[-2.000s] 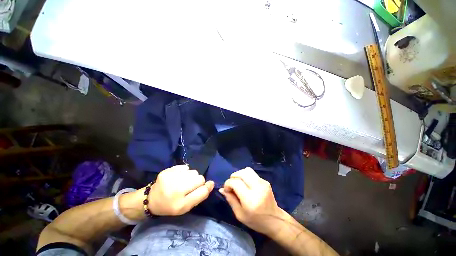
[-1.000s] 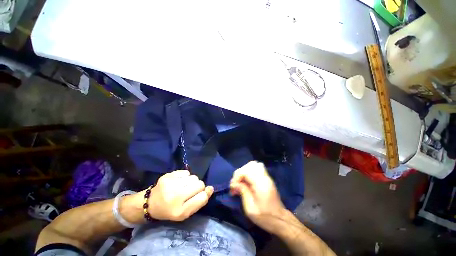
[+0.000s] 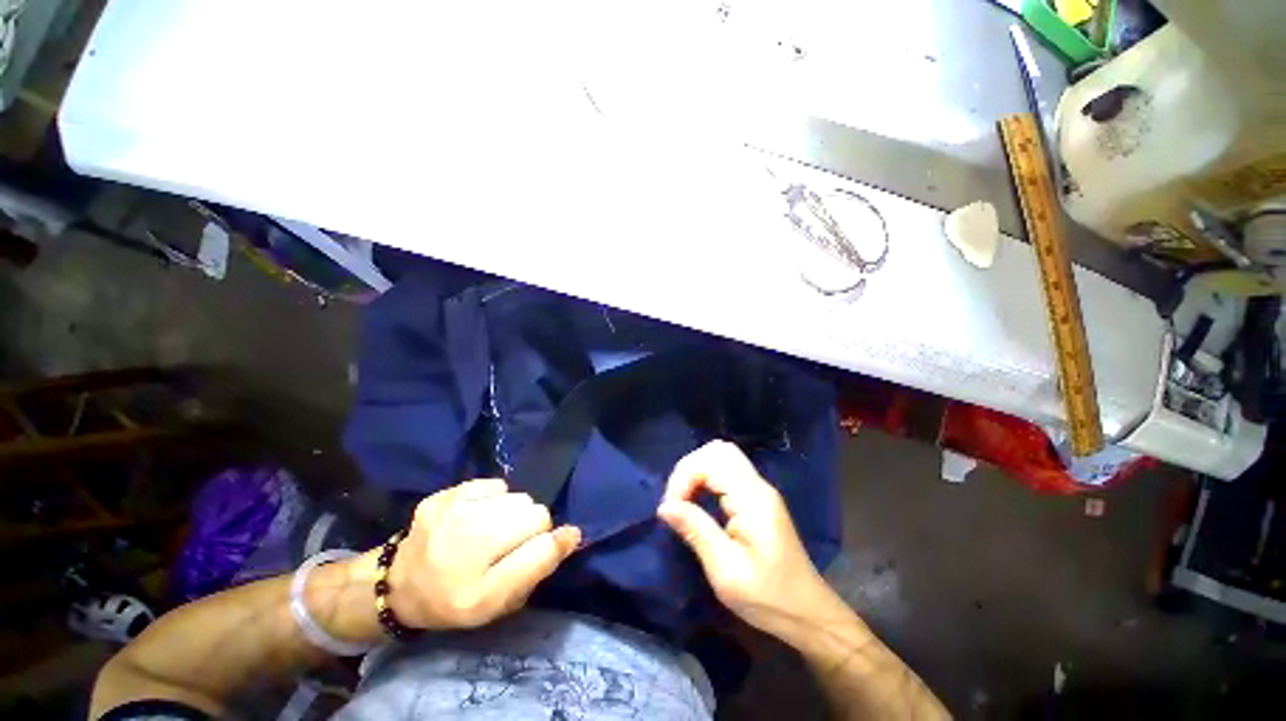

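The dark navy garment (image 3: 409, 409) lies over my lap, below the front edge of the white table. A pale stitched line runs down its left part. My left hand (image 3: 480, 555) is closed on the garment's edge, with thumb and forefinger pinching it. My right hand (image 3: 736, 535) is to the right, its thumb and forefinger tips close together at the right end of a taut-looking edge or thread. Whether they pinch cloth or thread is too small to tell. Silver scissors (image 3: 835, 242) lie on the table.
The white sewing table (image 3: 423, 141) spans the upper view. A wooden ruler (image 3: 1052, 282), pale chalk (image 3: 972, 234) and part of a cream machine (image 3: 1171, 134) are at right. A purple bag (image 3: 243, 533) is on the floor at left. Red cloth (image 3: 999, 448) hangs under the table.
My right hand moved away from my left hand to the right, opened briefly in a blur, and now has its fingertips near the edge again. The whole view has shifted slightly.
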